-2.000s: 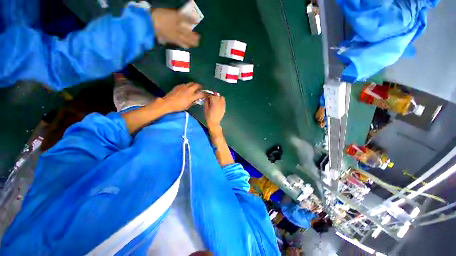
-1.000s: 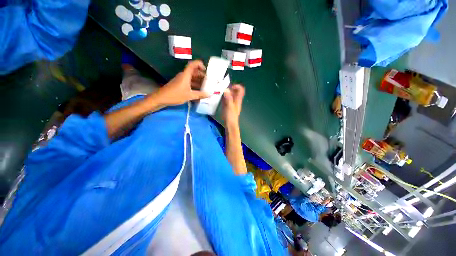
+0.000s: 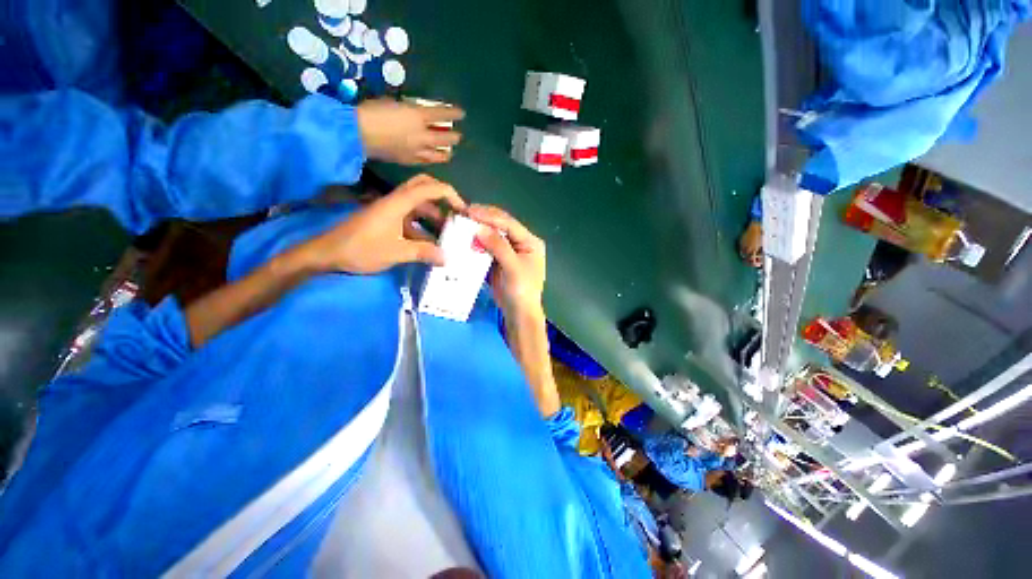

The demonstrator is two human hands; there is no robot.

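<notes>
A small white carton [image 3: 455, 277] with a bit of red is held in front of my chest. My left hand [image 3: 390, 232] grips its left side near the upper end. My right hand [image 3: 515, 251] holds its upper right edge, with fingers over the red part. Fingers hide the carton's upper end, so I cannot tell if it is open. Three more white cartons with red bands stand on the green bench beyond my hands: one [image 3: 555, 95] farther off, and two [image 3: 540, 148] [image 3: 581, 145] side by side.
Another person's hand [image 3: 410, 131] reaches from the left over a carton, mostly hidden. Loose white and blue discs [image 3: 351, 45] lie at the upper left. A dark lump [image 3: 637, 327] lies on the bench at right. Beyond the metal rail [image 3: 781, 305] are bottles [image 3: 911, 223] and blue garments [image 3: 905, 79].
The carton in my hands has been lowered and turned, and its raised white part no longer shows. The other person's hand has come back in from the left over the separate carton.
</notes>
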